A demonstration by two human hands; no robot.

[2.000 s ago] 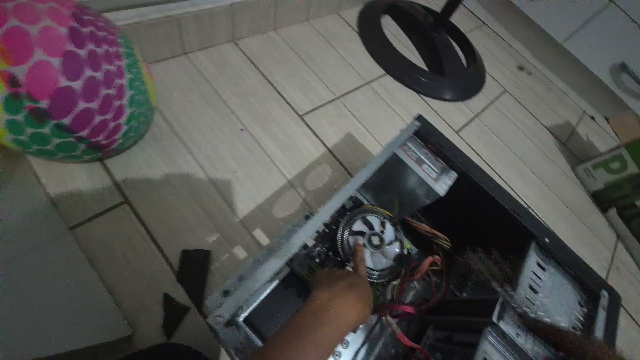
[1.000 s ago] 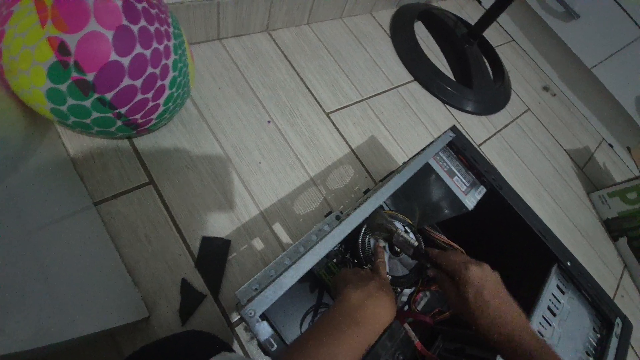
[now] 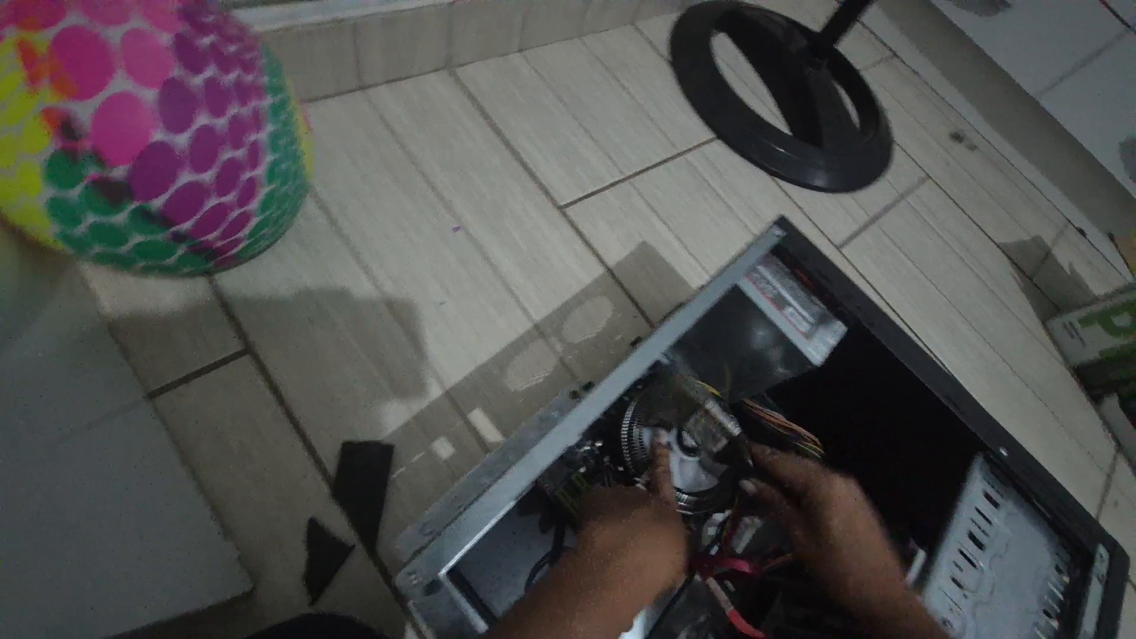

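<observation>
An open desktop computer case (image 3: 887, 311) lies on its side on the floor. Inside it is a CPU cooler fan (image 3: 688, 475) with pale blades and a ring of metal fins. My left hand (image 3: 635, 541) reaches in, its index finger extended onto the fan and its other fingers partly hidden. In my right hand (image 3: 825, 506) is a brush (image 3: 714, 426) with a metal ferrule, its dark bristles over the upper part of the fan. Red and multicoloured cables run below and beside the fan. The power supply (image 3: 754, 337) sits above it in the case.
A dotted, colourful ball (image 3: 160, 133) is at the upper left. The black ring-shaped base of a stand (image 3: 799, 169) rests on the tiles at the top. Dark flat pieces (image 3: 362, 484) lie left of the case. A green and white box (image 3: 1096, 328) is at the right edge.
Two seconds ago the brush was over the lower right of the case; it is now at the fan, held in my right hand. My left index finger stays at the fan.
</observation>
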